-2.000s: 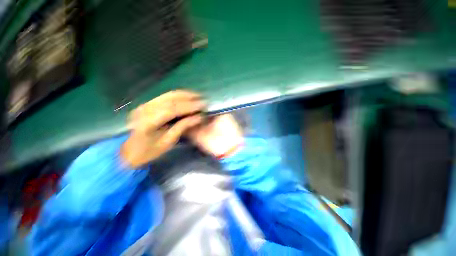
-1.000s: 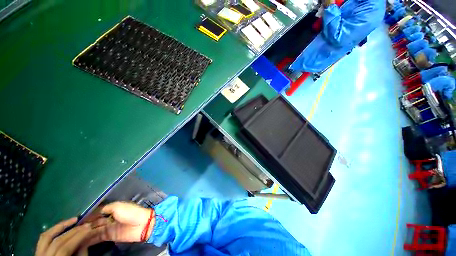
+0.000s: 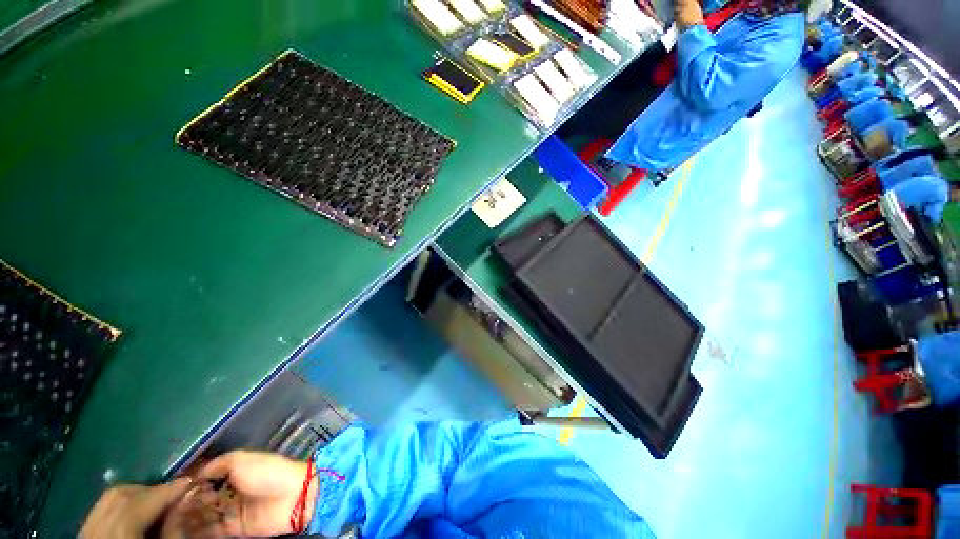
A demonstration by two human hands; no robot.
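Observation:
My right hand [image 3: 253, 490], bare with a red wrist cord, is at the bottom left by the bench's front edge, its fingers curled inward. Small dark spots show at its palm; I cannot tell if they are held pieces. My left hand [image 3: 126, 513] meets it, cut off by the bottom edge; what its fingers hold is hidden. A black FPC panel [image 3: 47, 358] with a yellow edge and rows of small white marks lies on the green mat at the far left, partly out of the picture.
A black panel stack [image 3: 321, 147] with a yellow edge lies on the mat. White and yellow-framed parts [image 3: 537, 90] lie at the far end. Black trays [image 3: 611, 316] are stacked beside the bench, near a white label [image 3: 497, 202]. A person in blue [image 3: 705, 84] sits beyond; others sit at right.
Two seconds ago the view was blurred and centred on my hands. Since one second ago the bench things have shifted slightly right and down in view; my hands stay together, a little lower.

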